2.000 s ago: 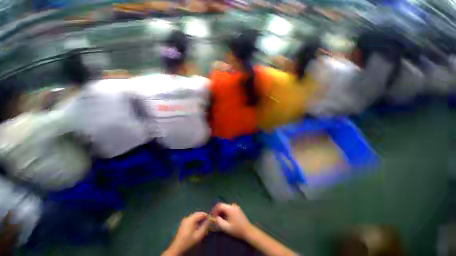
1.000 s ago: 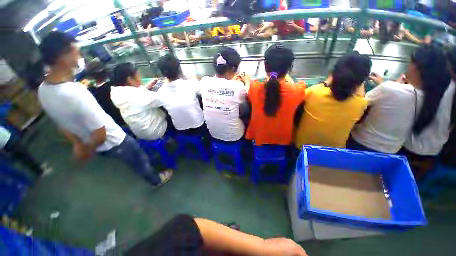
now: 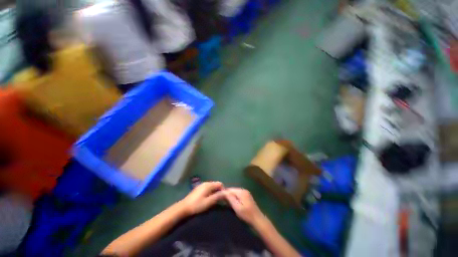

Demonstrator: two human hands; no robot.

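My left hand [image 3: 203, 198] and my right hand [image 3: 242, 203] are bare and meet at the fingertips, low in the middle of the view, in front of my dark shirt. The fingers are bent and pinched together. The picture is blurred, and I cannot tell if a small piece is between them. A blue tote [image 3: 145, 133] with a flat brown bottom stands ahead to the left, on top of a pale box [image 3: 183, 159].
Seated people in orange [image 3: 30, 145], yellow [image 3: 68, 95] and white [image 3: 118, 40] are at the left. An open cardboard carton [image 3: 283, 173] is on the green floor at right. Blue totes [image 3: 326, 226] stand beside a long white bench [image 3: 374, 201] holding a black bag [image 3: 404, 156].
The view has swung to the right, so the tote now lies left and the white bench shows. Both hands are in view together; one second ago only one arm showed, at the lower edge.
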